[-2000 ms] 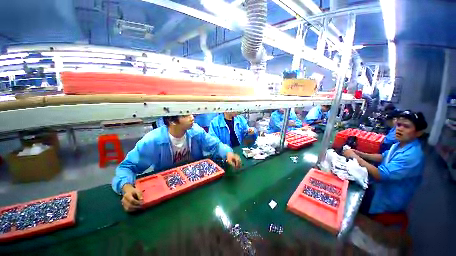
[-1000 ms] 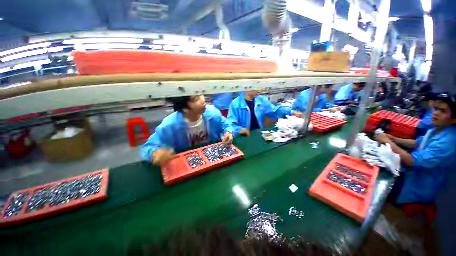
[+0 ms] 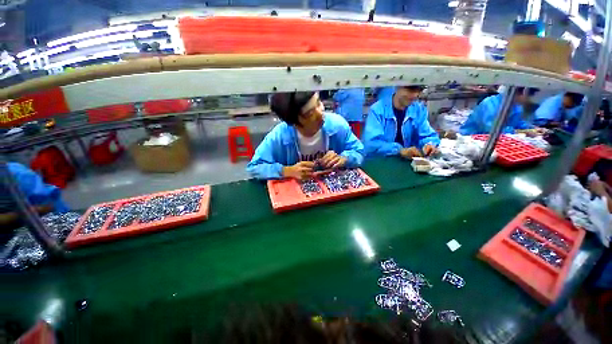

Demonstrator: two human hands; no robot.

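Note:
Neither of my hands is in the picture. Nearest in front of me, a loose cluster of small silvery frame-like parts (image 3: 402,290) lies on the shiny green belt surface (image 3: 268,269). A smaller group of the same parts (image 3: 453,278) lies just to its right, and another (image 3: 449,316) lies below that. A flat white square (image 3: 453,245) lies alone beyond them. A dark blurred shape at the bottom edge is too unclear to name.
Orange-red trays of silvery parts stand at far left (image 3: 144,213), across the belt (image 3: 323,189) and at right (image 3: 535,250). Workers in blue sit opposite (image 3: 307,138). A heap of parts (image 3: 33,242) lies at left. A pale shelf (image 3: 221,84) and metal posts cross the view.
The view has turned left and down, so the parts and trays appear further right. The worker opposite now has both hands together over the tray.

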